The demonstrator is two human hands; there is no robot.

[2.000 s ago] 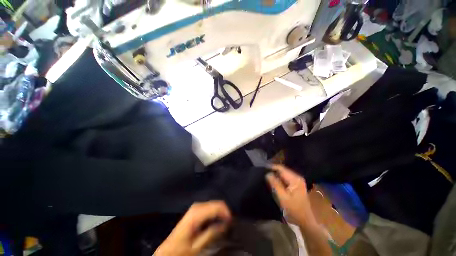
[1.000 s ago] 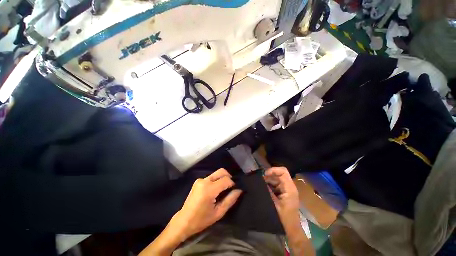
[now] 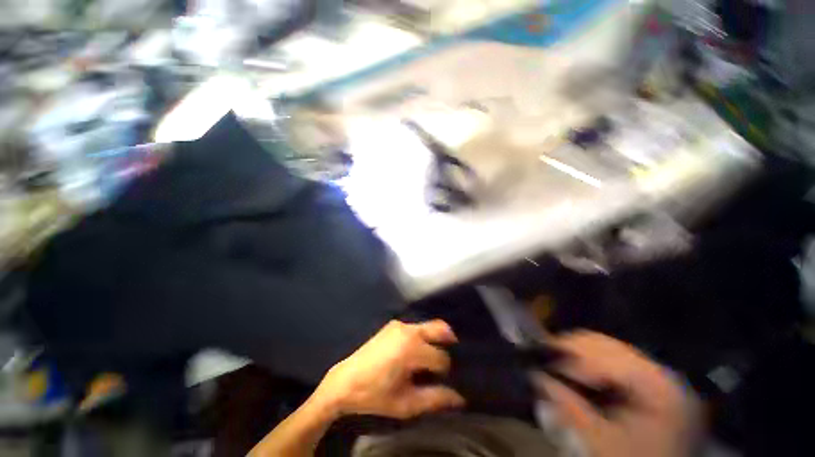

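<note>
The picture is badly blurred. The black garment piece [image 3: 241, 268] spreads over the left of the sewing table and hangs towards my lap. My left hand [image 3: 398, 370] is at the bottom centre, its fingers curled on the black cloth. My right hand [image 3: 625, 393] is at the lower right, smeared by motion. Something dark lies between its fingers, but I cannot tell what it is. A pale grey strip [image 3: 508, 314] shows just beyond the right fingertips.
The white sewing machine [image 3: 536, 67] stands across the top. Shears [image 3: 451, 178] lie on its bed, with a thin white stick [image 3: 572, 170] to their right. Crumpled pale scraps [image 3: 648, 236] are at the table's near edge. Dark cloth [image 3: 751, 259] is heaped at the right.
The view has swung, so the machine and table sit further right in the picture. The right hand has moved right and away from the left hand. The left hand's fingers are more curled.
</note>
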